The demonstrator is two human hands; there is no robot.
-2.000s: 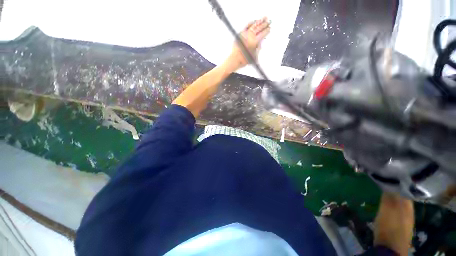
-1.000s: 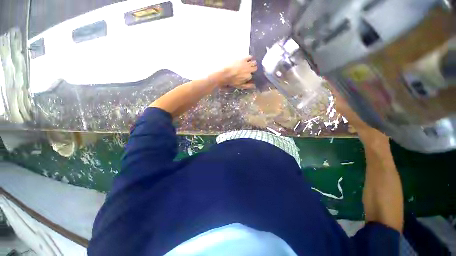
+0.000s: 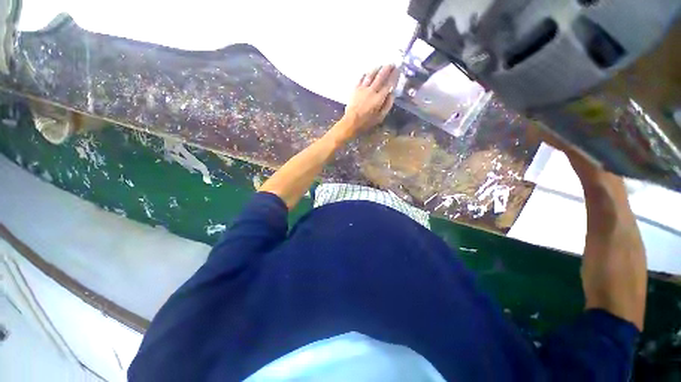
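Note:
The white fabric lay (image 3: 224, 22) has a wavy near edge and lies on the dark speckled table (image 3: 216, 104). My left hand (image 3: 373, 95) is flat with fingers slightly apart on the lay's right end, beside the knife guard. The cutting machine (image 3: 538, 60) fills the upper right, its grey motor body tilted. Its silver base plate (image 3: 444, 101) rests on the table at the lay's right end. My right forearm reaches up under the motor body, which hides my right hand.
Small white scraps (image 3: 499, 186) lie near the table's front edge. White material (image 3: 560, 201) lies at the right. The green floor has scattered lint, with a round pale tub (image 3: 54, 125) under the table edge at left. A pale covered table (image 3: 97, 231) is at lower left.
The view has turned. The base plate, earlier apart from the lay, is now at its right end. My left hand, earlier curled at the lay's corner, is now flatter beside the knife guard.

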